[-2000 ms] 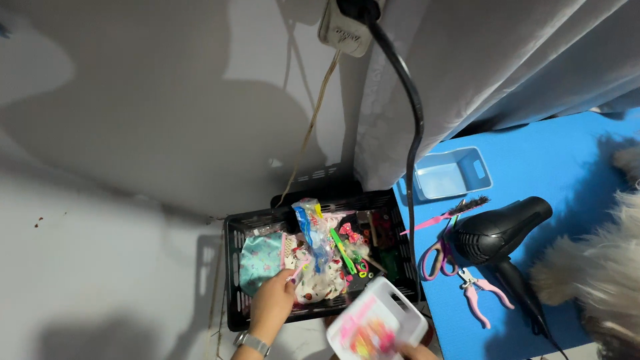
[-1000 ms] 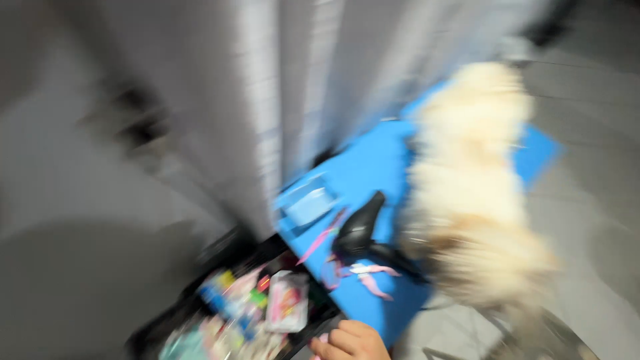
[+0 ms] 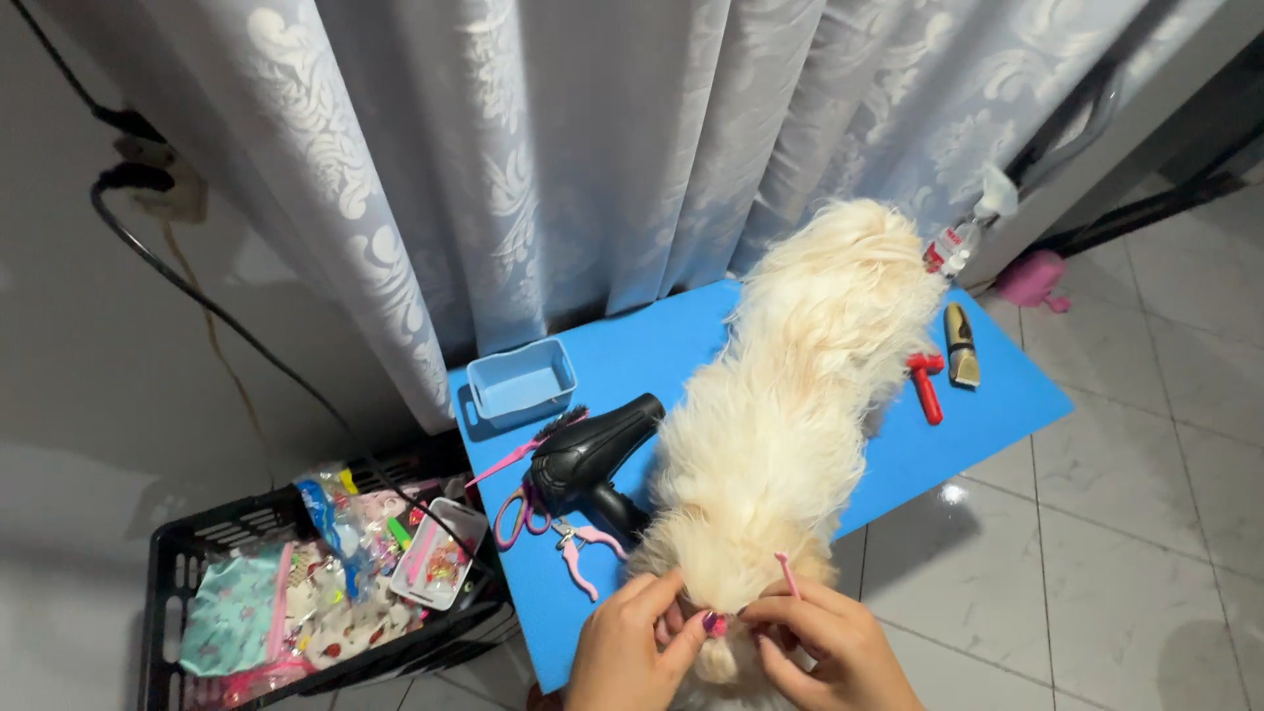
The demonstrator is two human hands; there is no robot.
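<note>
A long-haired cream dog (image 3: pixel 765 425) stands on a blue table (image 3: pixel 612 346), seen from above, its head toward me. My left hand (image 3: pixel 632 637) pinches a small pink hair tie (image 3: pixel 718 626) at a tuft of the dog's head hair, between thumb and index finger. Close on its right, my right hand (image 3: pixel 825 642) has its fingertips together at the same hair. A thin pink stick-like tool (image 3: pixel 787 573) juts up from the right hand's fingers; its lower part is hidden.
On the table's left lie a blue plastic basket (image 3: pixel 523 383), black hair dryer (image 3: pixel 592 459), pink-handled comb (image 3: pixel 518 456), scissors (image 3: pixel 518 518) and pink clippers (image 3: pixel 583 558). A red tool (image 3: pixel 926 387), hair trimmer (image 3: pixel 961 346) and spray bottle (image 3: pixel 958 242) are right. A black crate (image 3: pixel 158 612) holds pouches and a white tray (image 3: pixel 444 583).
The view has swung right from the crate to the dog. The white tray, in my hand two seconds ago, rests in the crate. Both hands are now at the dog's head.
</note>
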